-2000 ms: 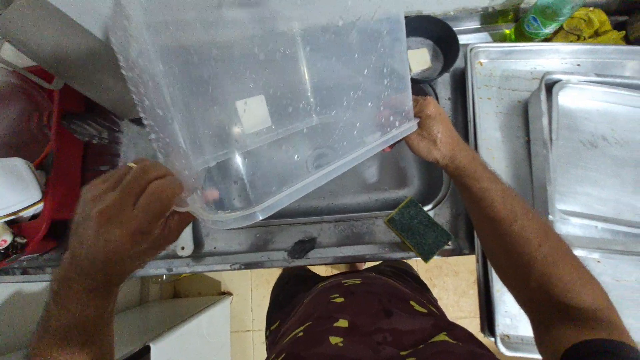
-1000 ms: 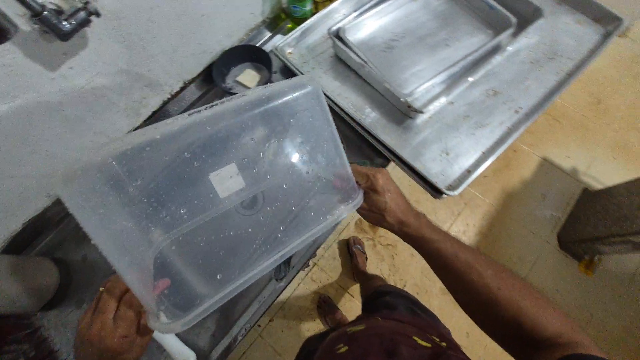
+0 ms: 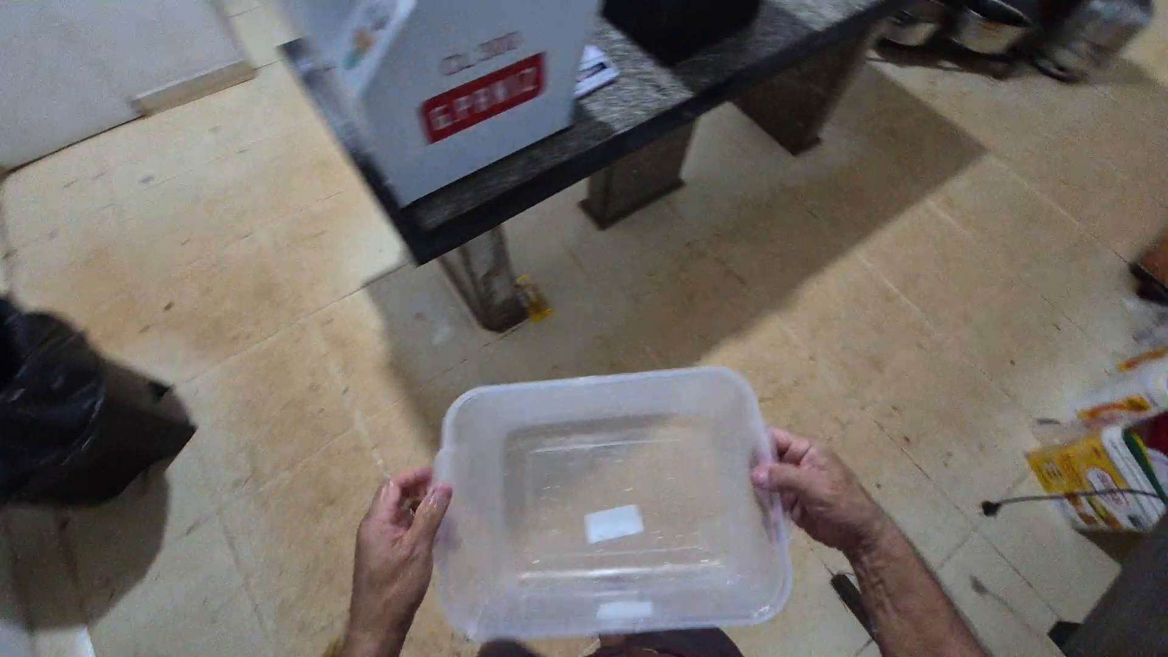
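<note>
A clear plastic container (image 3: 630,456) with a pale label on its base is held in front of my body, its open top facing me. My left hand (image 3: 399,538) grips its left rim with the thumb on the inside edge. On the opposite side my right hand (image 3: 817,488) pinches the right rim, thumb over the edge and fingers behind the wall. Tiled floor shows through the container's base.
Ahead stands a granite-topped table (image 3: 639,105) bearing a grey machine (image 3: 493,91). A bin with a black bag (image 3: 82,411) is at left. Packages (image 3: 1095,479) and a cable (image 3: 1068,497) lie at right, with metal pots (image 3: 990,26) at the far right.
The view has swung from the sink and metal trays to the floor and granite table. The container, its side toward me earlier, now shows its open top; both hands still hold it.
</note>
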